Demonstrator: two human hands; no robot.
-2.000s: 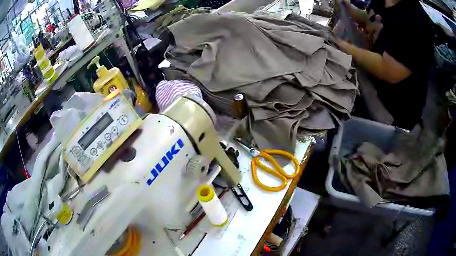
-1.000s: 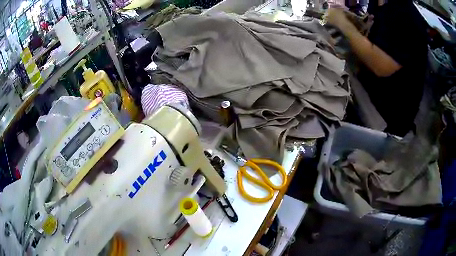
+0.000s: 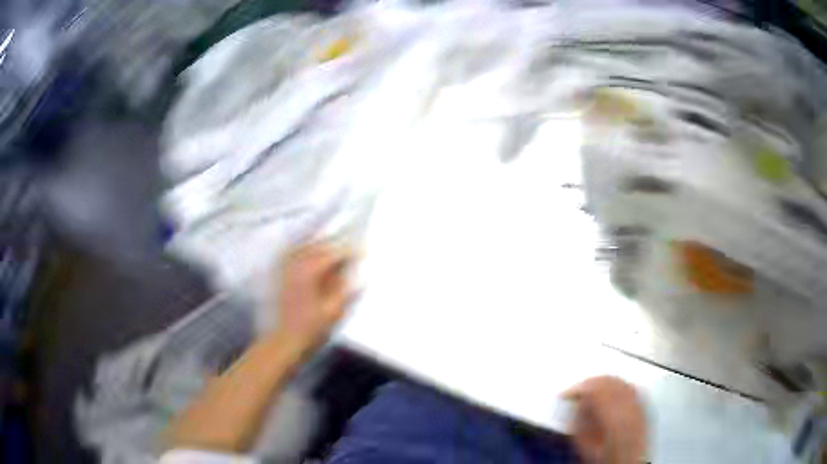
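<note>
The view is strongly blurred and the middle is washed out white. Pale grey-white cloth (image 3: 263, 118) lies heaped at the upper left. My left hand (image 3: 313, 290) is at the cloth's near edge by the table's front, fingers bent; whether it grips cloth is unclear. My right hand (image 3: 612, 421) is at the front edge of the white table (image 3: 471, 308), lower right, cut off below; its grip is unclear. The pale sewing machine (image 3: 671, 199) is a smear on the right, with an orange-yellow round thing (image 3: 716, 269) by it. Needle and presser foot cannot be made out.
My dark blue clothed lap (image 3: 417, 426) is below the table edge. More greyish cloth (image 3: 127, 399) hangs or lies at the lower left. A dark area, too blurred to name, is on the far left. A small yellow patch (image 3: 337, 47) shows on the heap.
The view has swung from the neighbour's brown-grey cloth, crate and shears to my own table front. Both my hands have come into view. The machine now shows blurred at the right.
</note>
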